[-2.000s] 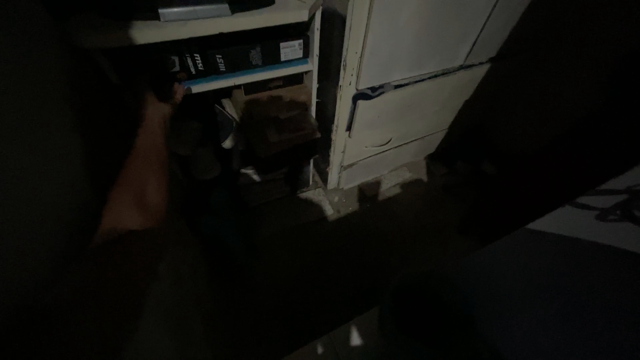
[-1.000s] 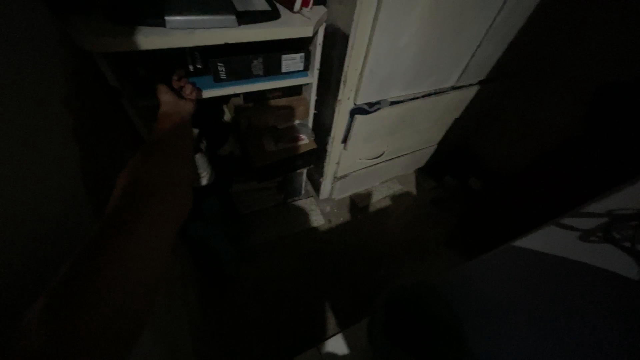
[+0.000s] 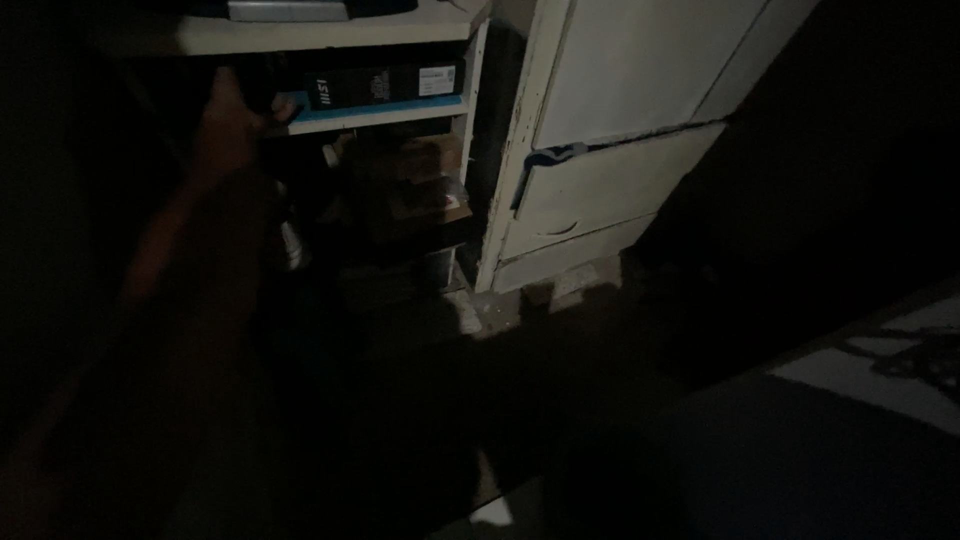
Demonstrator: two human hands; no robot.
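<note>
In very dim light my left hand (image 3: 244,109) reaches into the upper compartment of a white shelf unit (image 3: 375,118), at its left end. The thumb and fingers are near a dark object there, but whether they grip it cannot be made out. To the right of the hand lies a black MSI box (image 3: 382,84) with a white label, on top of a flat blue thing (image 3: 337,112). Below that board sits an open brown cardboard box (image 3: 405,165) with a clear plastic piece (image 3: 450,193) at its edge. My right hand is not in view.
A white cabinet (image 3: 600,187) with chipped paint stands right of the shelf, dark blue cloth (image 3: 555,155) caught at its drawer's top edge. A dark device with a silver front (image 3: 289,10) rests on the shelf top. At the lower right is a pale surface (image 3: 840,382) with cables (image 3: 911,356).
The left hand stays at the left end of the upper compartment, and its position by the black box has shifted slightly. What it touches is too dark to compare.
</note>
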